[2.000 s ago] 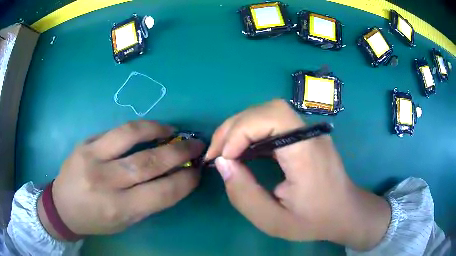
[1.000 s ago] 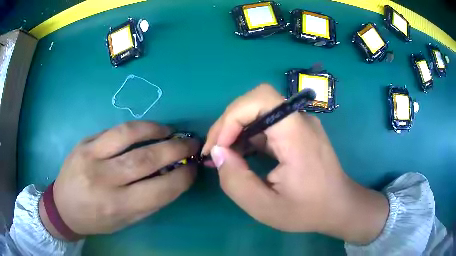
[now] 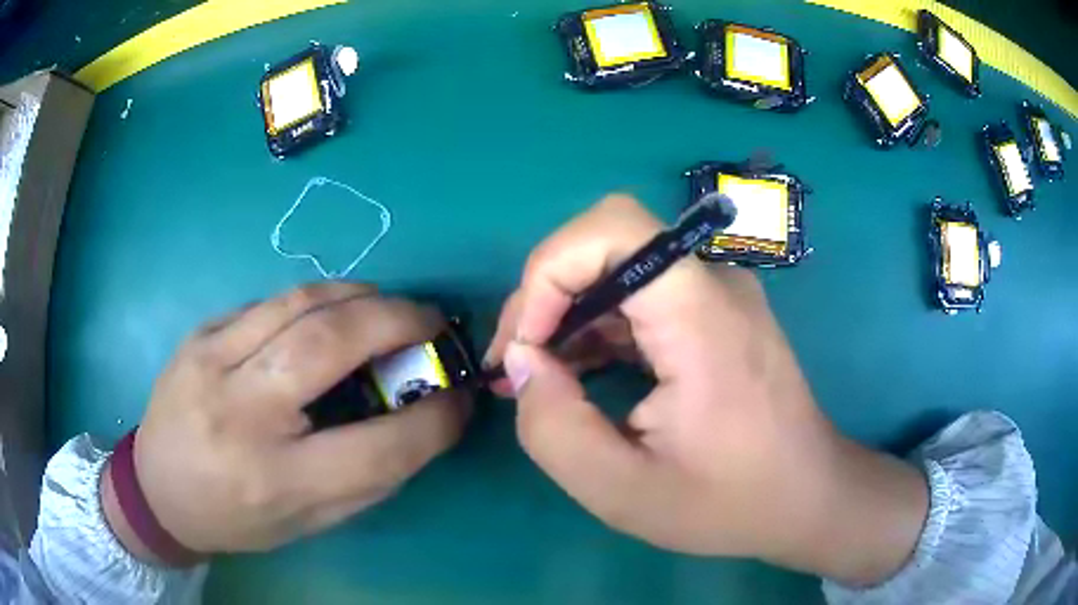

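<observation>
My left hand (image 3: 296, 414) holds a black watch module (image 3: 413, 373) between its fingers. The module's pale cell with yellow edging shows in the gap between the fingers, with a dark round part over it. My right hand (image 3: 697, 414) holds dark tweezers (image 3: 638, 270) like a pen, slanting up to the right. The tweezer tips are at the module's right edge; what they touch is too small to tell. My right fingertips are close beside the module.
A pale-blue loop (image 3: 333, 227) lies flat left of centre. One module (image 3: 298, 99) lies at the upper left. Another module (image 3: 749, 214) lies just beyond my right hand, with several more at the upper right. A cardboard box (image 3: 45, 213) stands at the left edge. Yellow tape (image 3: 195, 38) borders the green mat.
My left fingers have spread, so the module's cell now shows between them. The tweezers are tilted more steeply than two seconds ago. Their tips have stayed at the module's edge.
</observation>
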